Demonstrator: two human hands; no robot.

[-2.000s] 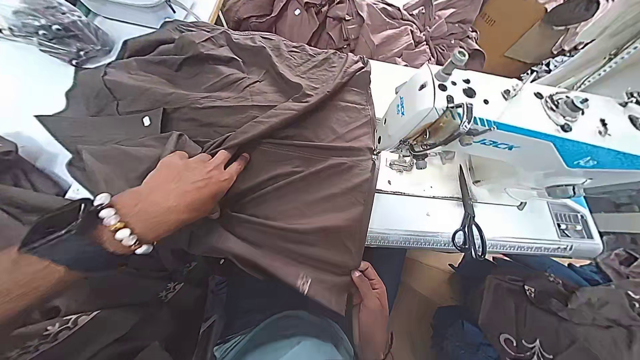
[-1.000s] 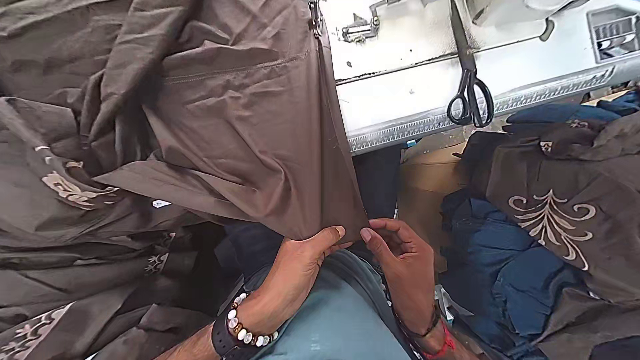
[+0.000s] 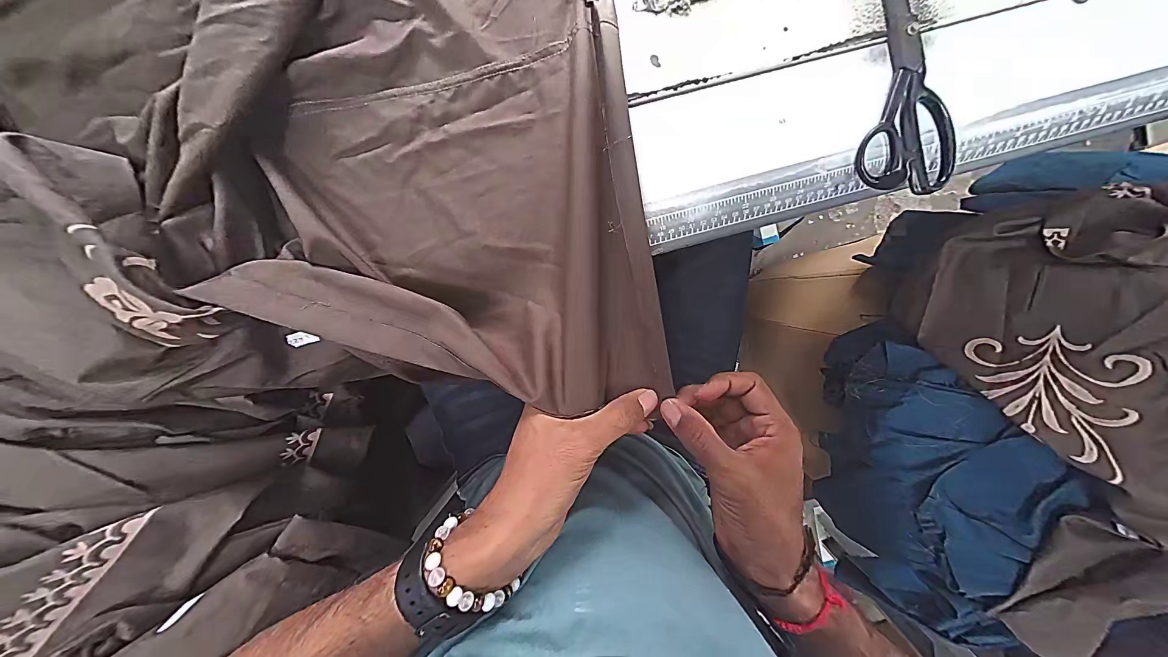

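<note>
Brown fabric [image 3: 438,192] with a stitched seam stretches from the sewing machine's white bed [image 3: 748,119] down to my hands. My left hand [image 3: 566,456], with a beaded bracelet and a dark watch strap at the wrist, grips the cloth's lower edge between thumb and fingers; part of its fingers is hidden under the cloth. Close beside it, my right hand [image 3: 744,447] pinches the lower right corner of the same cloth with thumb and index finger, the other fingers curled. The right edge of the cloth runs nearly straight and looks folded.
Black-handled scissors [image 3: 906,137] lie on the machine bed, handles over the ruler strip [image 3: 776,201] at its front edge. Brown embroidered garments [image 3: 1049,365] and blue cloth [image 3: 922,447] are heaped at right, near brown cardboard [image 3: 803,310]. More brown embroidered cloth [image 3: 109,383] fills the left.
My left hand has moved from the middle of the cloth to its lower edge, beside my right hand. The view has moved closer and lower, so the machine head is out of sight.
</note>
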